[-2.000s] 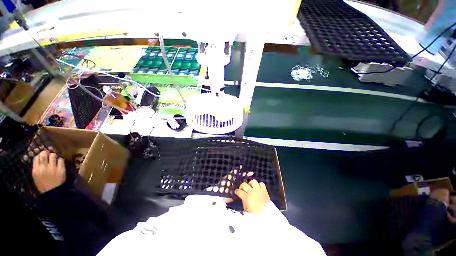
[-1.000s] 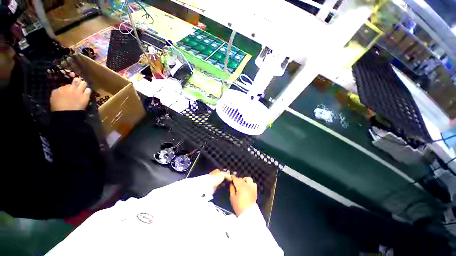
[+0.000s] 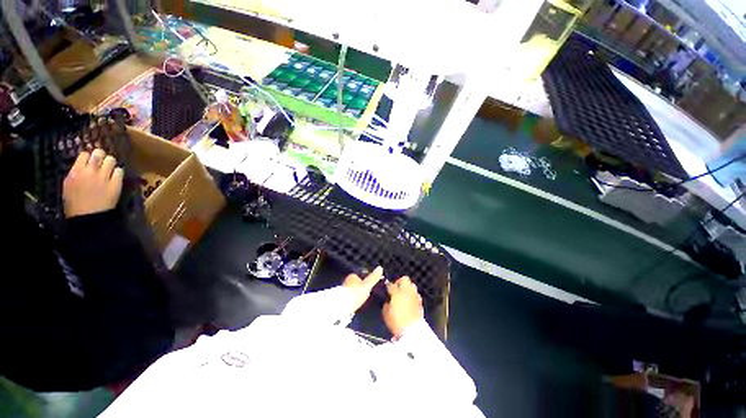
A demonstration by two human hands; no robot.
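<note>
A black perforated sheet (image 3: 352, 233) lies tilted over the open carton (image 3: 446, 314) in front of me; its far left part reaches past the carton. My left hand (image 3: 362, 286) and my right hand (image 3: 402, 306) are close together at the sheet's near edge. Their fingertips are on or at the sheet; the exact grip is too small to tell. Two round silver and black motor units (image 3: 280, 265) with thin reddish leads lie on the dark bench left of the carton.
A neighbour's hand (image 3: 92, 184) holds another black sheet by a brown carton (image 3: 184, 196) at left. A white desk fan (image 3: 376, 175) stands beyond my sheet. Green circuit boards (image 3: 323, 86) lie back left. A spare perforated sheet (image 3: 609, 106) hangs at upper right. Another carton (image 3: 667, 392) is at lower right.
From two seconds ago, the sheet's left part has shifted up and away, uncovering the two motor units, and my left hand has come into view. Over the last second the hands have barely moved.
</note>
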